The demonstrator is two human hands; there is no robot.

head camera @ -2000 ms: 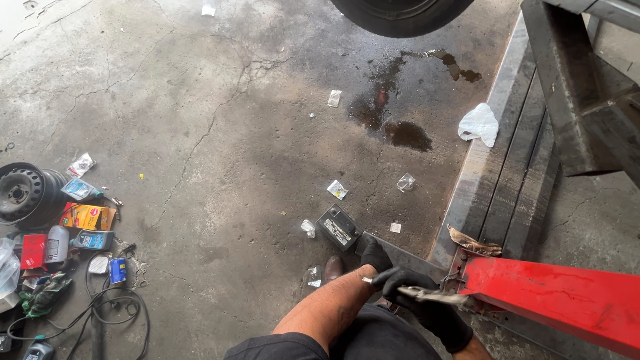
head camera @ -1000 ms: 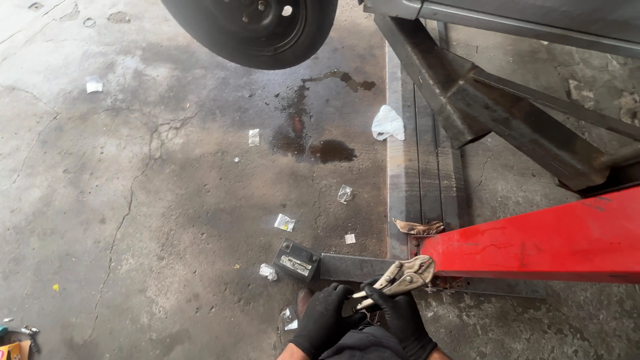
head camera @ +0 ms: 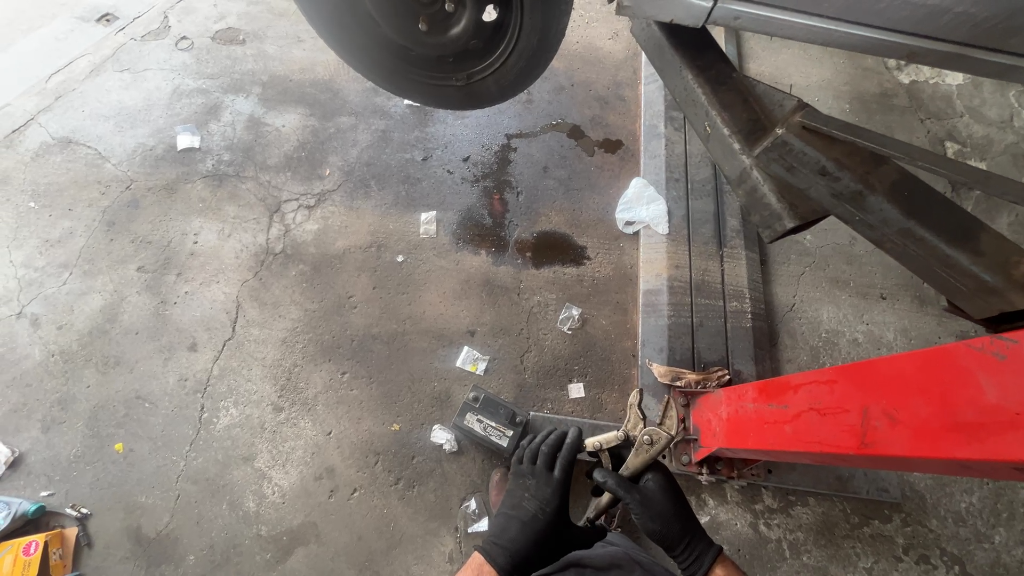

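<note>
Locking pliers (head camera: 638, 448) of worn metal are held at the lower middle, their curved jaws pointing up and spread apart. My right hand (head camera: 652, 504), in a black glove, grips a handle of the pliers, with the thumb across it. Also gloved in black, my left hand (head camera: 538, 496) is raised at the left side of the pliers, fingers up; its fingertips are near the other handle part, and whether they touch it I cannot tell. Just beyond my left hand a black car battery (head camera: 490, 420) with a label rests on the floor.
A red lift post (head camera: 864, 404) stands on a steel base at the right. Dark steel lift arms (head camera: 872, 192) cross above, beside a raised car's wheel (head camera: 456, 40). A white plastic bag (head camera: 642, 206), dark wet stains (head camera: 552, 248) and small wrappers lie about. An orange box (head camera: 36, 554) is lower left.
The view has swung left to right, bringing more of the wheel and lift in. Since one second ago, the pliers have turned and their spread jaws now point up; my left hand has risen with fingers up.
</note>
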